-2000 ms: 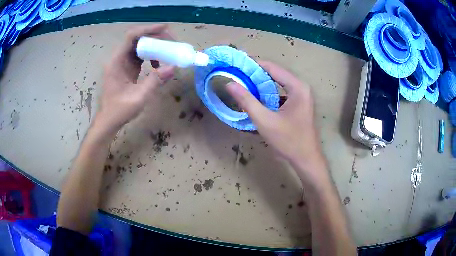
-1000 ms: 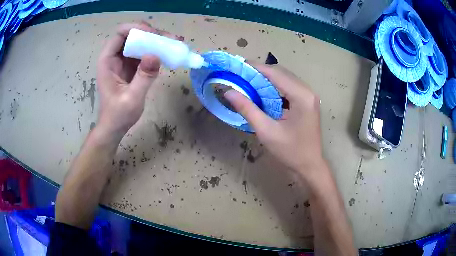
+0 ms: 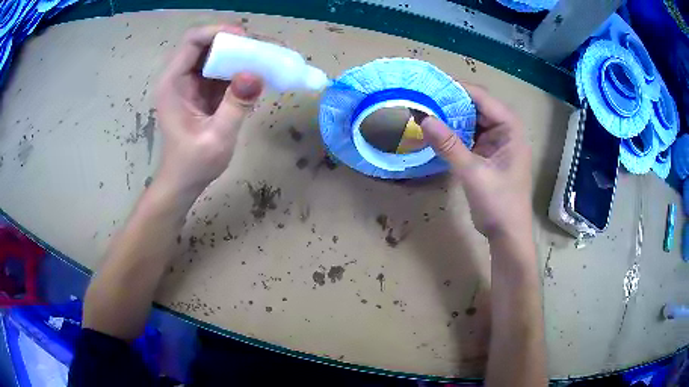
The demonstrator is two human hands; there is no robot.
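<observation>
My left hand (image 3: 200,113) holds a white squeeze glue bottle (image 3: 261,63) tilted, its nozzle pointing right at the left rim of a pleated ring. My right hand (image 3: 491,155) grips the light blue pleated ring (image 3: 340,132) at its right side, thumb at the hole's edge, other fingers mostly hidden behind. The ring has a darker blue band and a white inner edge around its hole. Both are held above the stained brown board (image 3: 332,325). Part of a yellow and black utility knife (image 3: 409,136) shows through the hole.
A smartphone (image 3: 595,170) in a pale thick case lies at the right. Overlapping blue rings (image 3: 589,87) are heaped behind it, with more blue rings (image 3: 19,34) at the far left corner. A teal stick (image 3: 670,227) lies far right. A red stool (image 3: 16,264) stands beyond the board's lower left edge.
The ring and my right hand have moved right, and the ring is turned to a flatter, wider view. The bottle stays at its left rim. The yellow of the knife now shows through the hole.
</observation>
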